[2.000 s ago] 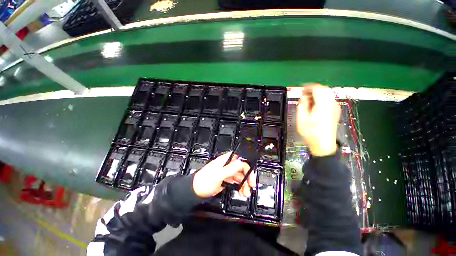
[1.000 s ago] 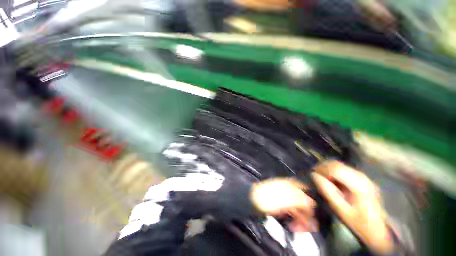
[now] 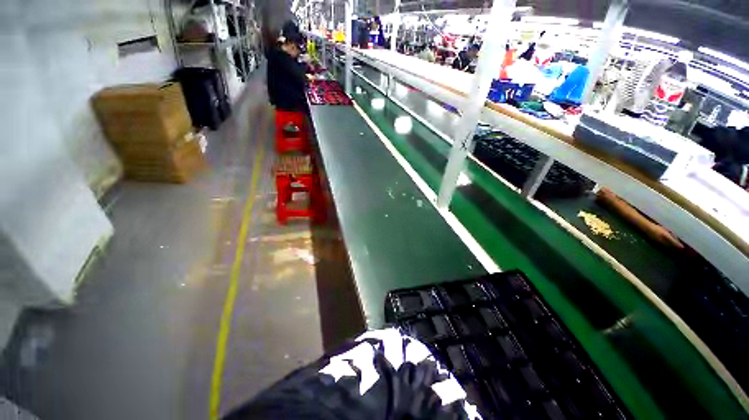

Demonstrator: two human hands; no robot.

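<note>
The black blister tray lies on the grey-green bench at the lower right, cut off by the bottom edge of the picture. Its rectangular pockets look dark; whether parts lie in them I cannot tell. My left sleeve, black with white patches, shows at the bottom centre and overlaps the tray's near left corner. My left hand is not visible. My right hand is out of the picture.
A green conveyor belt runs beside the bench, with white posts and a raised shelf beyond. Red stools stand left of the bench. A person in dark clothes is at the far end. Cardboard boxes stand by the left wall.
The view has swung left and up along the bench into the hall. The tray now sits lower right, and both hands, seen before over the tray, are out of sight.
</note>
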